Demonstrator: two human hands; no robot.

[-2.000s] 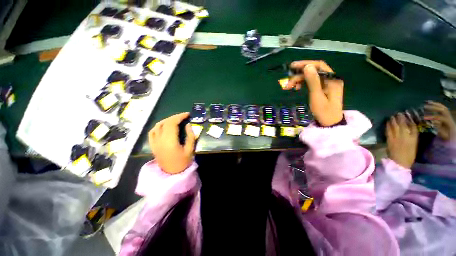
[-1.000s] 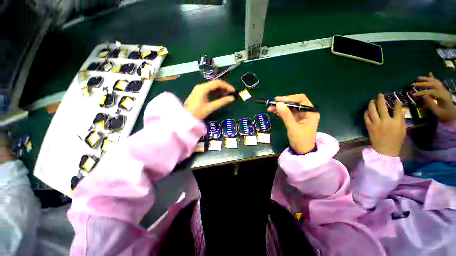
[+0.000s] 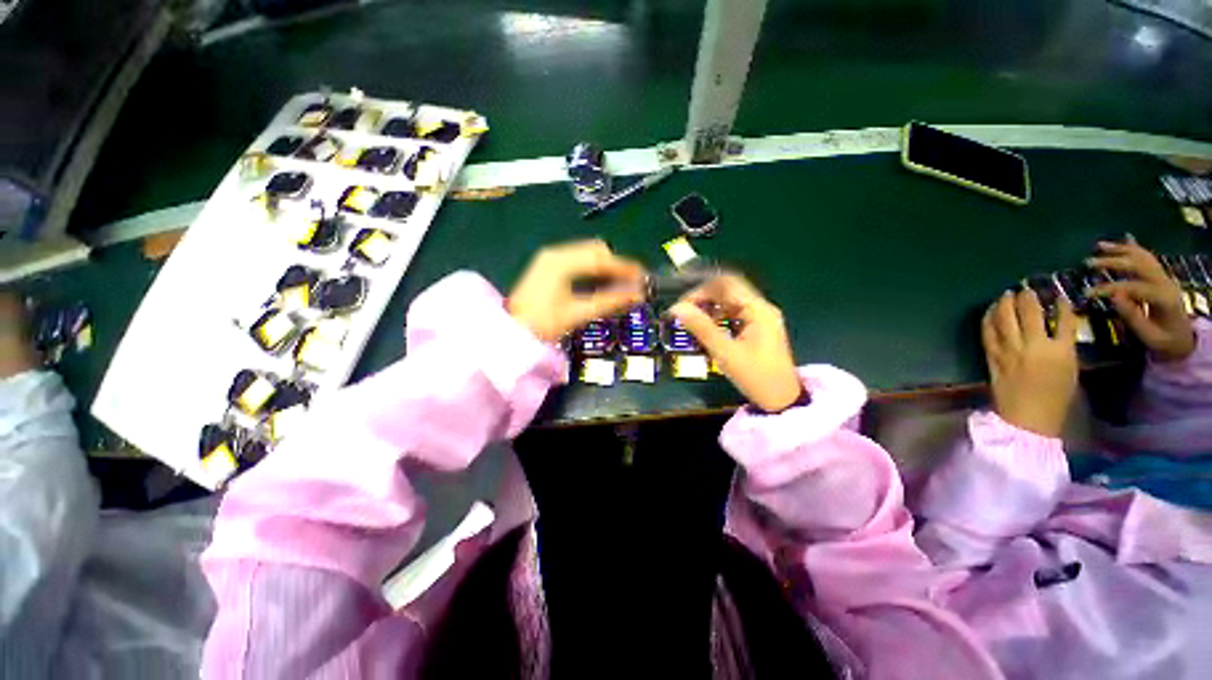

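Note:
A row of lit watch screen modules [image 3: 638,331] lies near the bench's front edge, with pale batteries [image 3: 638,369] below them. My left hand [image 3: 578,290] is over the row's left end, its fingers bent and pointing right. My right hand [image 3: 739,339] is at the row's right end, fingers closed on a dark slim object [image 3: 681,284], blurred, pen-like. It spans the gap between my hands; whether my left fingers grip it is unclear. A dark module [image 3: 694,214] with a pale battery [image 3: 681,251] lies apart, beyond my hands.
A white foam board [image 3: 180,326] with dark modules lies left. A banded object [image 3: 586,173] and a slim tool [image 3: 630,193] are by the rail [image 3: 851,144]. A smartphone [image 3: 966,162] lies at right. Another person's hands [image 3: 1030,348] handle modules at right; a sleeve shows far left.
My hands have come close together over the row. The right hand moved left and its pen no longer points clearly at the separate module. The left hand has left that module's battery.

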